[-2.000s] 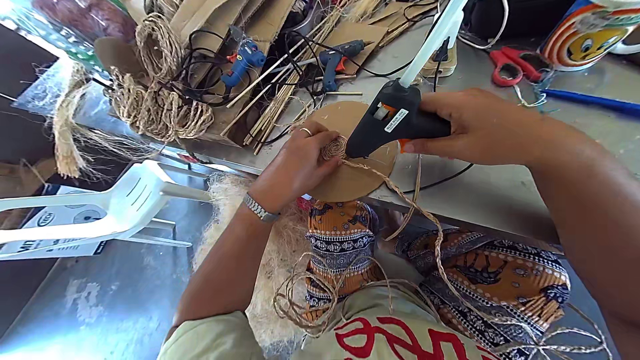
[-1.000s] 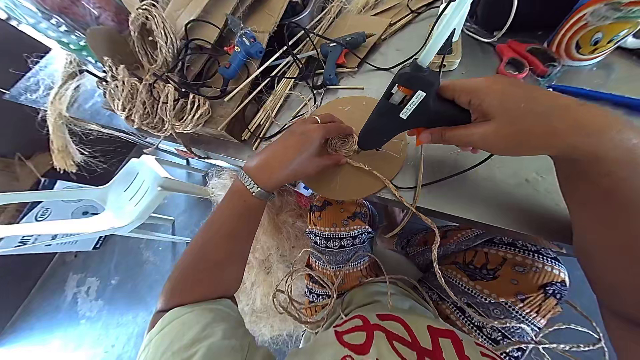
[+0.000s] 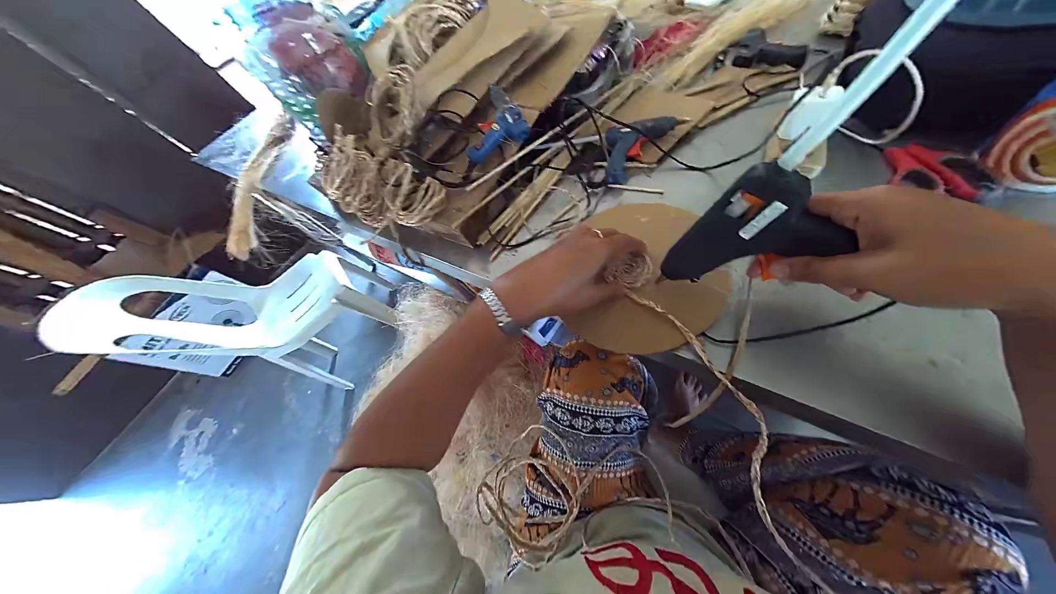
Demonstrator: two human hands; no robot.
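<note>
My left hand (image 3: 569, 272) holds a small coil of braided fiber cord (image 3: 629, 268) over a round cardboard disc (image 3: 652, 322). From the coil the braid (image 3: 752, 421) hangs over the table edge and down to my lap, where loose loops of cord (image 3: 536, 495) lie. My right hand (image 3: 916, 247) is closed around a black hot glue gun (image 3: 742, 223), a long glue stick (image 3: 874, 82) rising from its back. The gun's nozzle points down at the disc, just right of the coil. One finger is at the orange trigger.
Bundles of twine (image 3: 379, 186), cardboard pieces (image 3: 487, 49), thin sticks (image 3: 528, 198), a blue glue gun (image 3: 502, 132) and another dark one (image 3: 631, 144) lie at the back. Red-handled scissors (image 3: 940, 169) are at right. A white plastic chair (image 3: 289, 305) stands left; raw fiber (image 3: 487, 421) hangs beside my leg.
The glue gun's nozzle was close against the coil two seconds ago; it is now a little to the right of it. The left hand keeps hold of the coil.
</note>
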